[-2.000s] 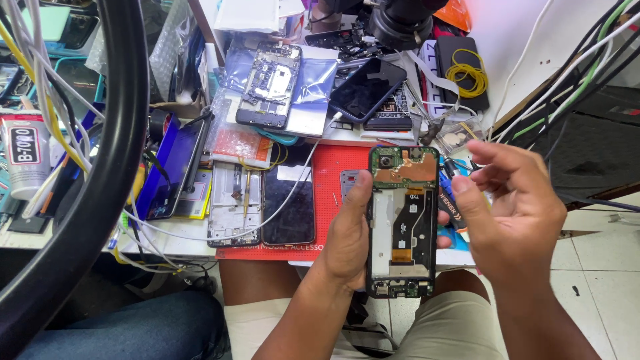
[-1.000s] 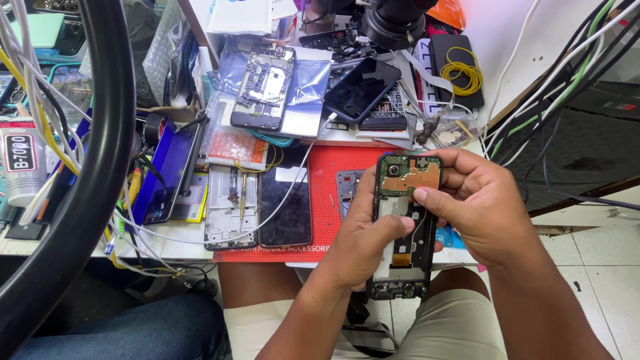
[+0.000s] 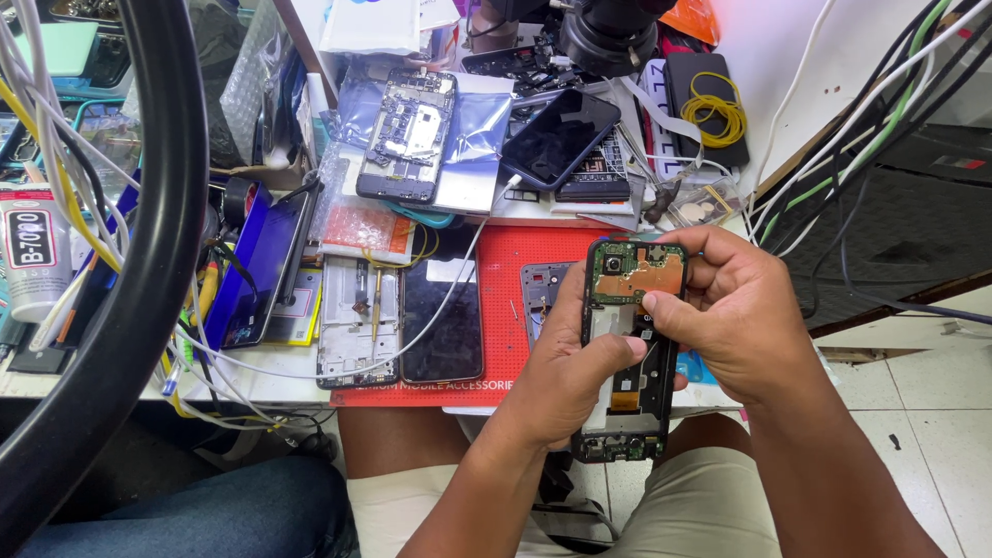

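An opened smartphone [image 3: 632,411] is held upright above my lap, its inside facing me. My left hand [image 3: 558,364] grips its left edge, with the thumb lying over the middle of the frame. At the upper right edge is my right hand [image 3: 728,310], its thumb pressing near the lower edge of the green circuit board [image 3: 620,283] with copper-coloured film and a camera module. An orange flex cable [image 3: 625,401] shows lower in the frame. Behind my left hand a grey phone part [image 3: 536,291] lies partly hidden on the red mat [image 3: 500,325].
A phone frame [image 3: 341,310] with tweezers on it and a dark phone screen [image 3: 442,325] lie left. Behind are another opened phone [image 3: 407,136] and a black phone [image 3: 562,139]. A black ring-shaped bar [image 3: 167,155] and cables cross the left; more cables [image 3: 860,147] hang right.
My right hand was apart from the phone two seconds ago; it has since come onto its upper right side. My left thumb has moved from the phone's edge onto its middle.
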